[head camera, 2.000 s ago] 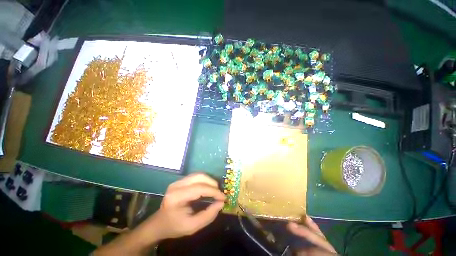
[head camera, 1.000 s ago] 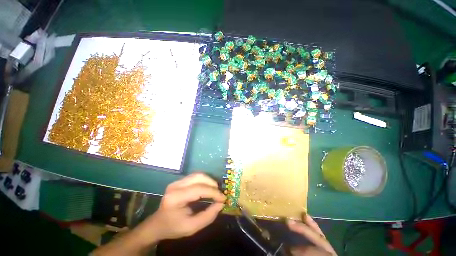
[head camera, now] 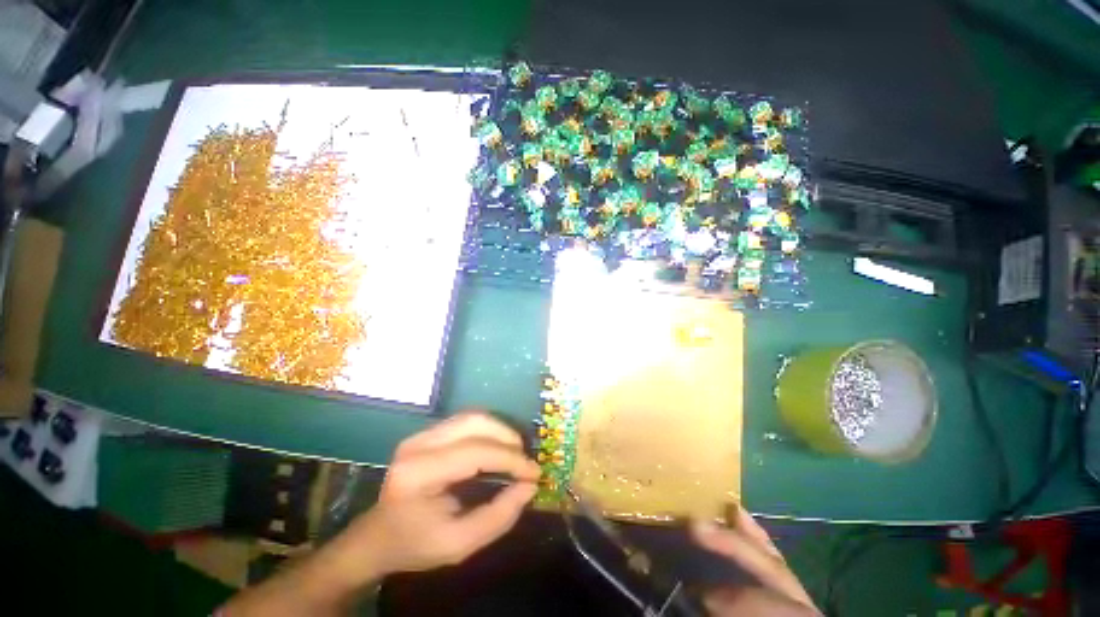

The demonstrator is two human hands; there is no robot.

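Observation:
Small green circuit boards point(head camera: 556, 434) stand in a row along the left edge of the tan plate point(head camera: 663, 410). My left hand point(head camera: 452, 494) is at the near end of the row, its thumb and fingertips pinched together there; a thin sliver shows at the fingers, too small to make out fully. My right hand point(head camera: 754, 566), blurred and cut off by the bottom edge, holds the soldering iron point(head camera: 621, 557) at the plate's front edge. The iron's tip and thin curved guide tube point at the near end of the row.
Gold terminals point(head camera: 241, 265) lie heaped on the white tray point(head camera: 410, 241) at left. Green assemblies point(head camera: 639, 157) are piled behind the plate. A yellow-green tub point(head camera: 802, 404) with silvery fill, a white stick point(head camera: 894, 276) and a dark box point(head camera: 1025, 289) with cables are at right.
The view has shifted slightly. The iron's tip has moved a little left along the near end of the row. My left hand stays at the row, nearly still.

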